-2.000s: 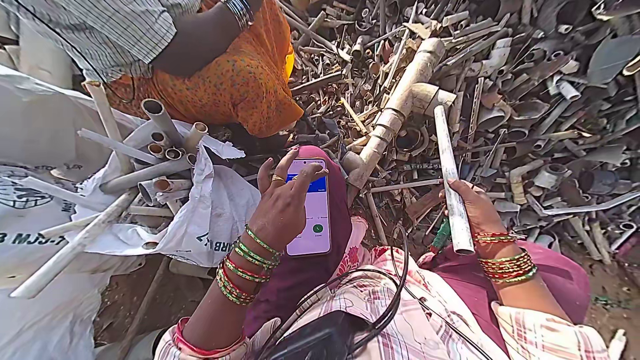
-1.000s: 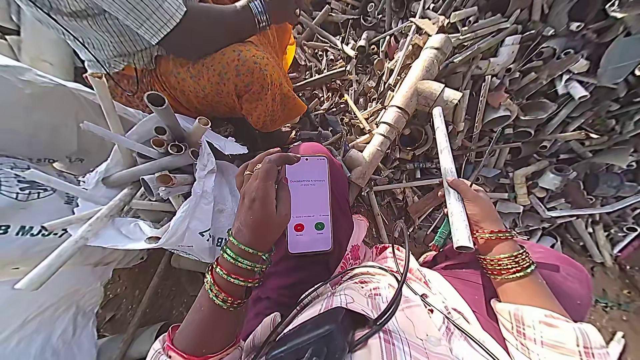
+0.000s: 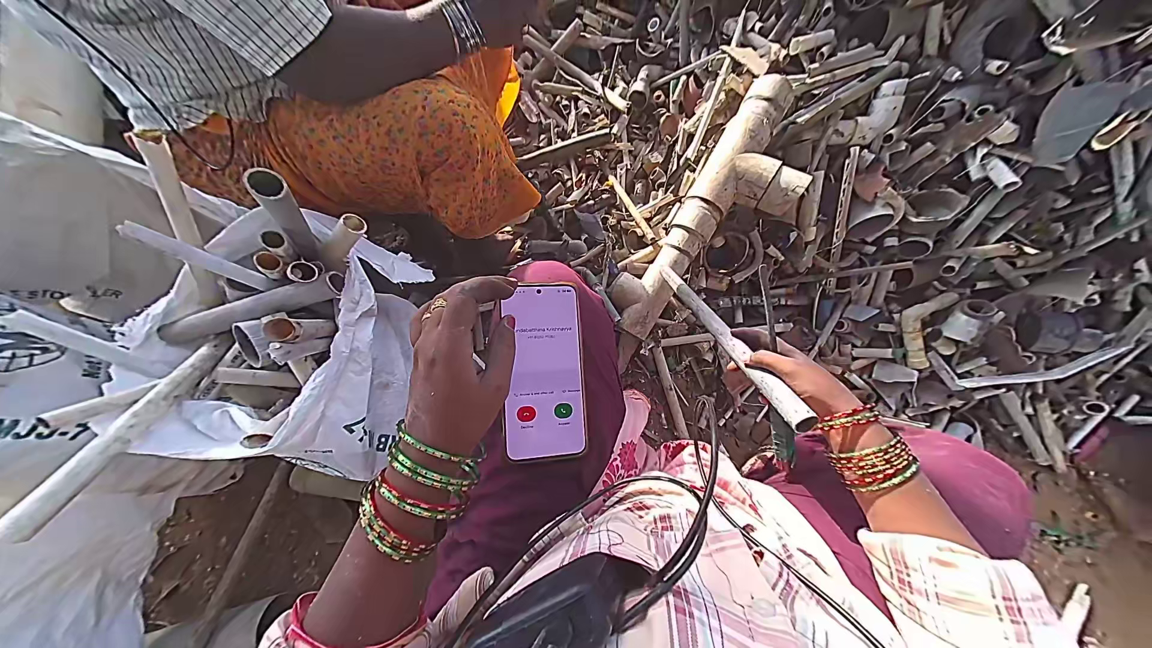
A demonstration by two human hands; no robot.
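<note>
A smartphone [image 3: 543,369] with a lit incoming-call screen lies on my left thigh. My left hand [image 3: 459,360] is at its left side, with fingertips at the upper left edge and the thumb over the left part of the screen; whether it grips the phone is not clear. My right hand [image 3: 801,382] holds a narrow white plastic pipe [image 3: 720,333] near its lower end, tilted up and to the left. Part of a dark blade-like piece shows below that hand. Red and green bangles circle both wrists.
A white woven sack [image 3: 378,360] at left holds several pipe offcuts [image 3: 279,202]. Scrap pipes and fittings [image 3: 954,216] cover the ground ahead and right, with a large branched pipe [image 3: 702,207] among them. Another person [image 3: 387,135] sits at upper left. A black cable [image 3: 711,504] crosses my lap.
My left hand was over the screen two seconds ago and is now at the phone's left side. The screen has changed to a full call display. The pipe in my right hand now leans more to the left.
</note>
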